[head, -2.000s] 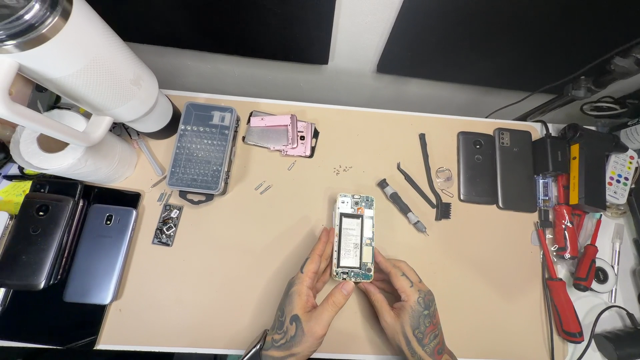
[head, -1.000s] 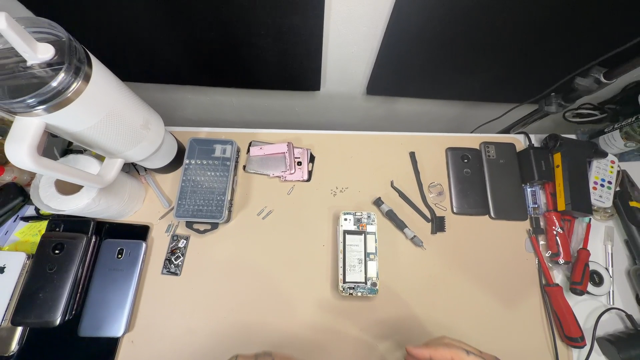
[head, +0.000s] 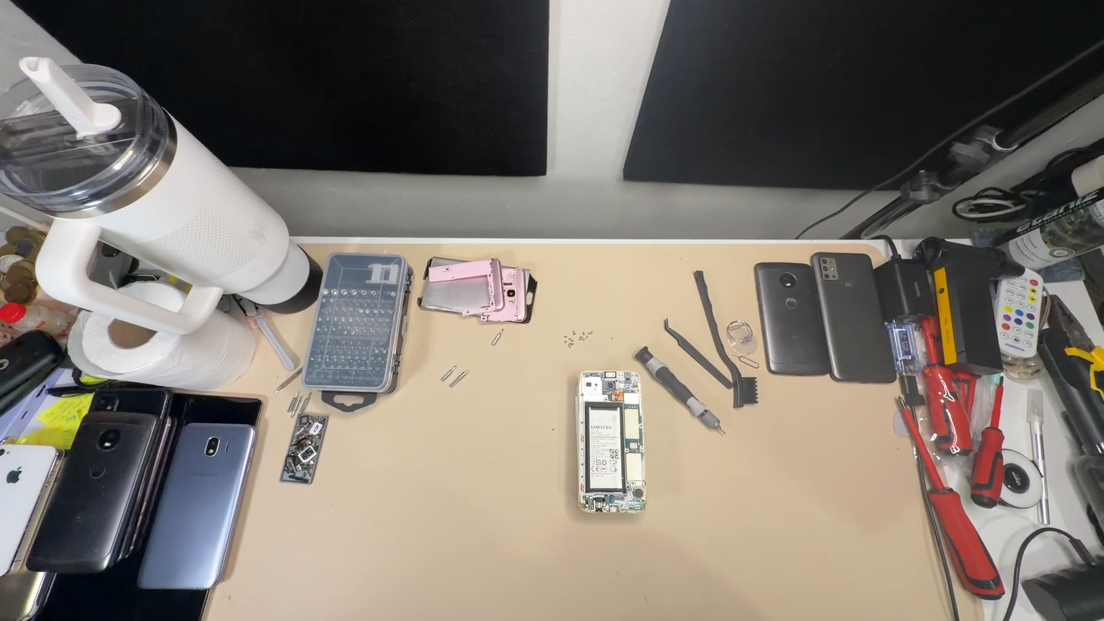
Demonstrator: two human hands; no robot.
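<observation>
Neither of my hands is in view. An opened smartphone (head: 611, 442) lies on the beige mat, its battery (head: 605, 448) and circuit board exposed. Up and to its right rests a grey precision screwdriver (head: 680, 390), beside black angled tweezers (head: 697, 354) and a black anti-static brush (head: 724, 336). Small screws (head: 576, 339) are scattered above the phone. Pink phone housing parts (head: 483, 289) sit farther left, with loose driver bits (head: 459, 378) below them. A bit case (head: 358, 323) with a clear lid stands left of these, and a small tray of parts (head: 304, 448) lies under it.
At the left are a white tumbler (head: 198, 207), a paper roll (head: 164, 345) and several phones, one of them blue-grey (head: 198, 504). Two dark phones (head: 819, 319) lie at the back right, near red-handled screwdrivers (head: 966, 543), a remote control (head: 1018, 315) and a cable (head: 1022, 552).
Two seconds ago both hands held the opened phone at its lower end. They let go and drew back to the bottom edge, and now they are out of view. The phone lies on the mat.
</observation>
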